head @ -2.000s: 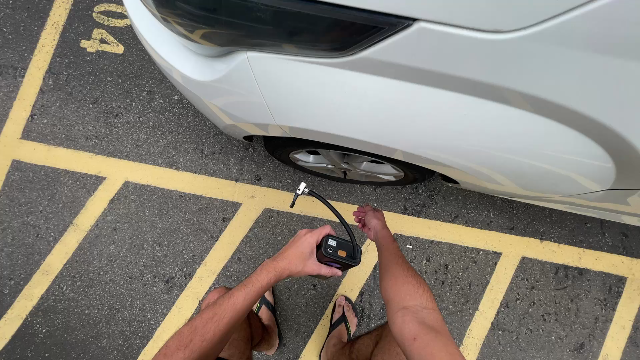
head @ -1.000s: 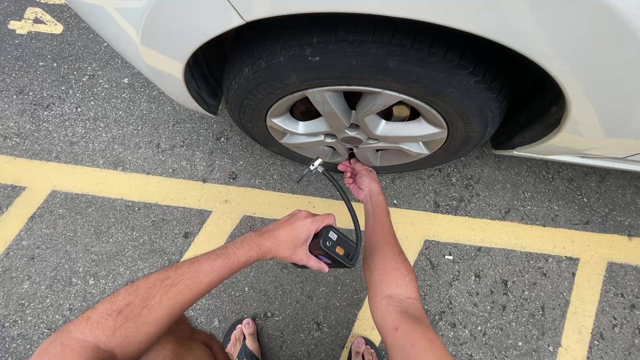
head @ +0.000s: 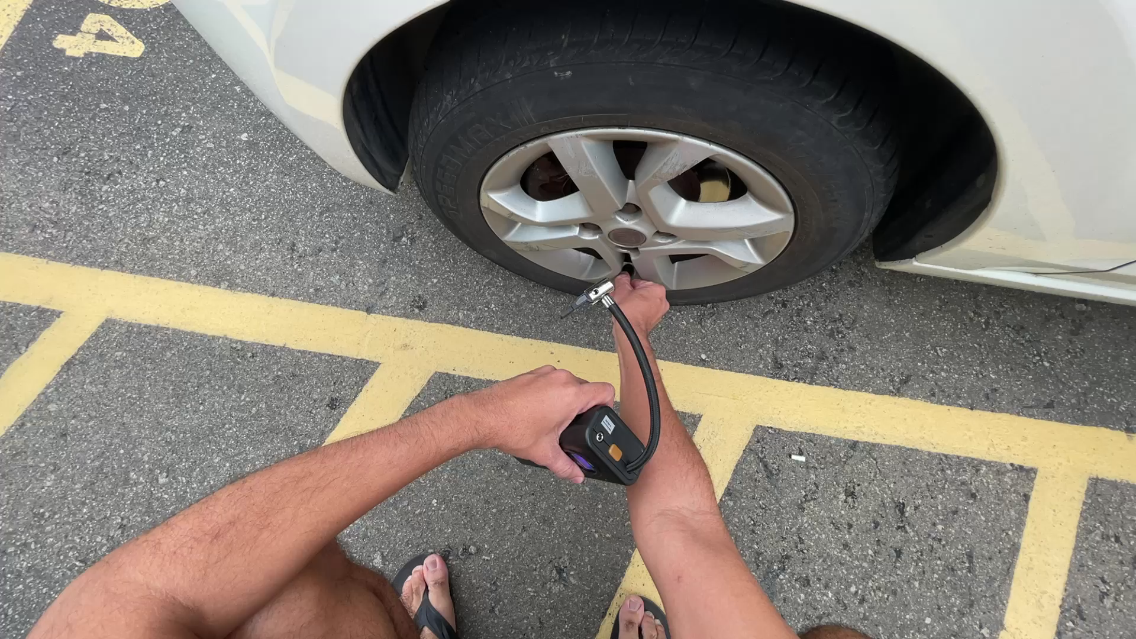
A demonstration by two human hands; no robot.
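Note:
My left hand (head: 552, 419) is closed around a black portable tyre inflator (head: 603, 446), whose end carries an orange button and a small label. From the inflator a black rubber hose (head: 650, 382) curves up to a metal valve chuck (head: 601, 292) with a small lever, which hangs free just left of my right hand (head: 642, 302). The right fingertips are at the lower edge of the silver alloy wheel rim (head: 612, 191), by the valve area. My own fingers hide the valve, so whether they grip a cap or stem does not show. A black tyre (head: 763, 98) surrounds the rim.
The white car body (head: 1056, 133) arches over the wheel, with its sill low at the right. Yellow painted lines (head: 497, 349) cross the grey asphalt (head: 222, 204). My feet in black flip-flops (head: 430, 603) are below. A small white scrap (head: 798, 458) lies at the right.
The view has moved down close to the wheel. My right hand, apart from the wheel at first, has reached its lower rim. The inflator has stayed in my left hand throughout.

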